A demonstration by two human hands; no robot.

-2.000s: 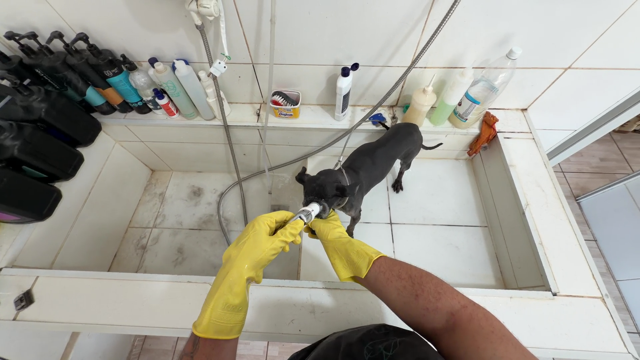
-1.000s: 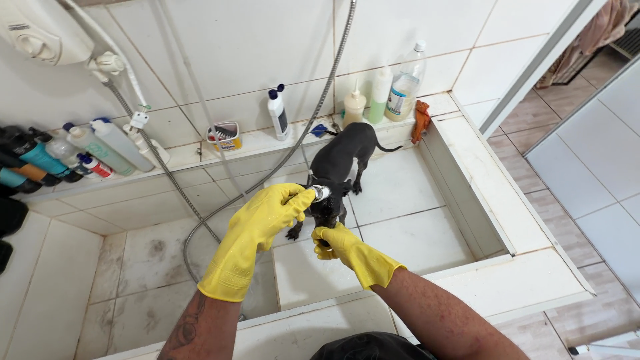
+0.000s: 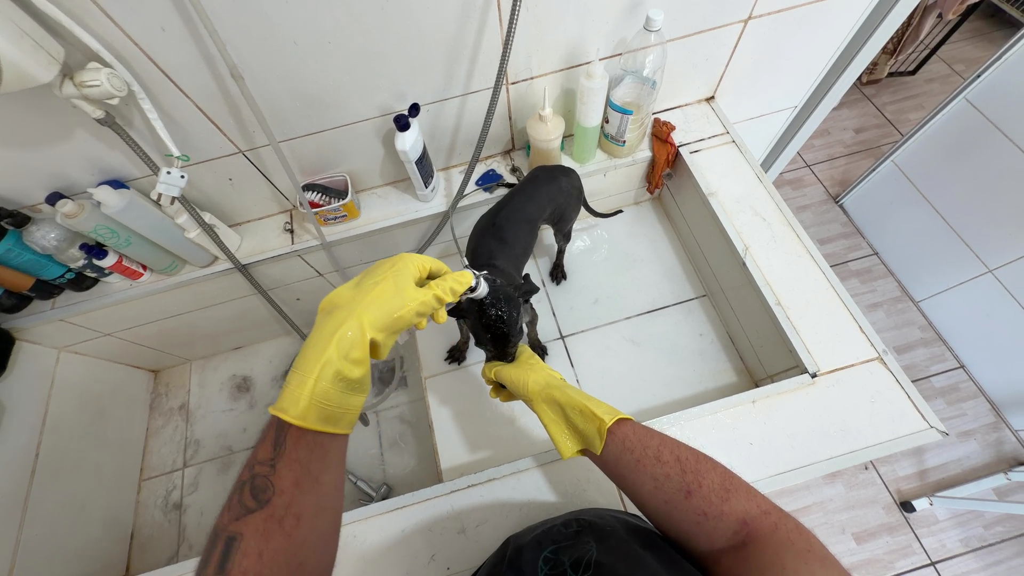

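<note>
A small black dog stands on the raised white-tiled floor of the tub, its wet head toward me and its tail toward the wall. My left hand, in a yellow rubber glove, grips a small metal spray head against the top of the dog's head. Under the dog's muzzle is my right hand, also in a yellow glove, with its fingers closed around the muzzle or chin; the exact hold is partly hidden. A thin tether runs from the dog's neck to the ledge behind it.
Along the back ledge stand a white bottle, a tub with a brush, squeeze bottles, a clear plastic bottle and an orange cloth or glove. More bottles line the left. A metal hose crosses the wall.
The view has swung to the right and closer. The spray head in my left hand stays by the dog's head, and my right hand has stayed near the dog's muzzle.
</note>
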